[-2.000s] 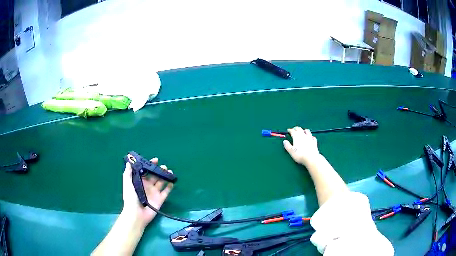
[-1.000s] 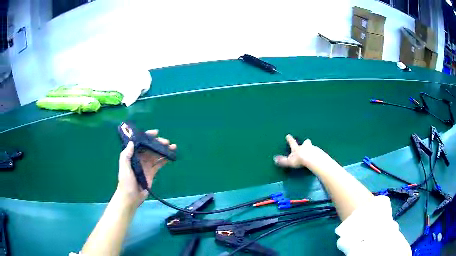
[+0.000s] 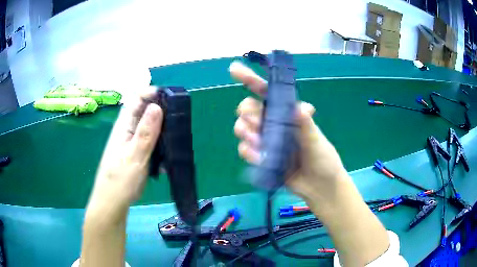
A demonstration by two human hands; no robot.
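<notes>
My left hand (image 3: 138,135) is raised at centre left and holds a black battery clamp (image 3: 179,141) upright, seen edge-on. My right hand (image 3: 256,120) is raised at the centre and holds a second black clamp (image 3: 280,114), upright and blurred by motion. A black cable hangs down from each clamp. The two clamps are apart, above the dark green belt (image 3: 219,172). Whether their jaws are closed cannot be told. The fingers partly hide both clamps.
Several clamp leads (image 3: 238,242) with blue and red plug ends lie on the lighter near ledge, and more lie at the right (image 3: 439,151). Green wrapped bundles (image 3: 68,104) lie at the far left. Cardboard boxes (image 3: 384,31) stand beyond the belt. A blue bin (image 3: 457,245) is at lower right.
Both hands have risen. My right hand, before reaching over a lead on the belt, now holds a clamp upright. My left hand has turned its clamp edge-on. The view has shifted slightly.
</notes>
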